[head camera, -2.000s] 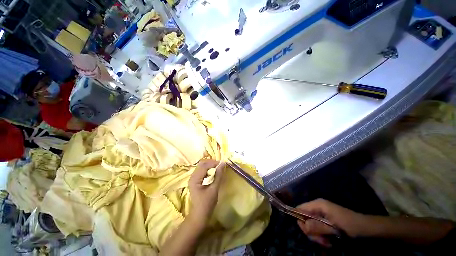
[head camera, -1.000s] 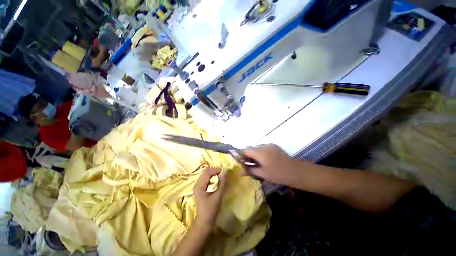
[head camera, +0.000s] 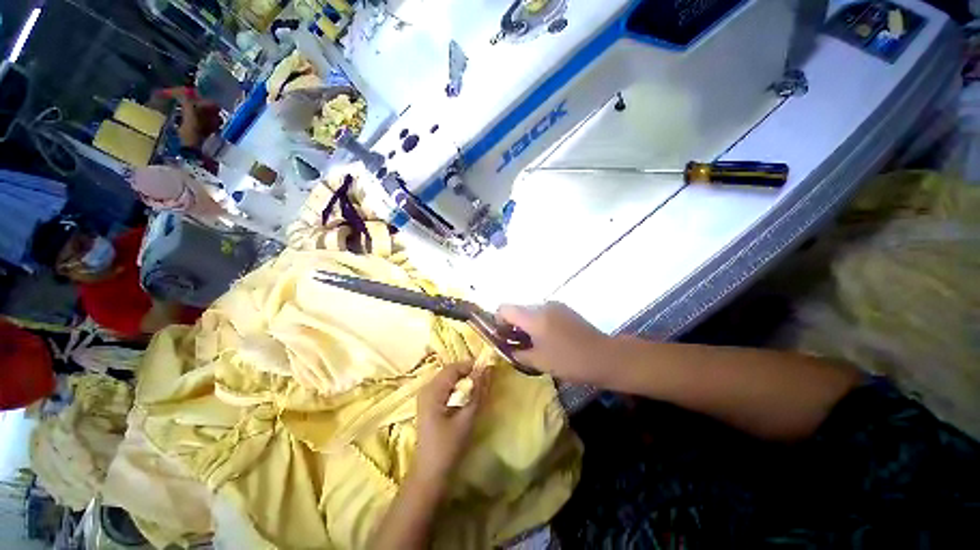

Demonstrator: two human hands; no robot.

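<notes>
A large crumpled pale-yellow garment [head camera: 290, 376] lies in a heap at the left of and below the machine's needle end. My left hand [head camera: 449, 414] pinches a gathered edge of it at the heap's right side. My right hand [head camera: 553, 344] holds long dark scissors [head camera: 403, 295] by the handle, just above and right of my left hand. The blades look closed and point left over the cloth. Whether they touch the cloth I cannot tell.
A white JACK sewing machine [head camera: 537, 118] stands beyond the hands. A screwdriver [head camera: 736, 173] lies on its bed. Cream strip rolls with a dark tie [head camera: 346, 220] lie behind the heap. A masked person in red [head camera: 113, 279] is at the left. More yellow cloth [head camera: 913, 290] is at the right.
From the first frame, the scissors have moved up and left, from pointing at the pinched edge to lying over the heap. My left hand keeps its pinch. The view has shifted slightly.
</notes>
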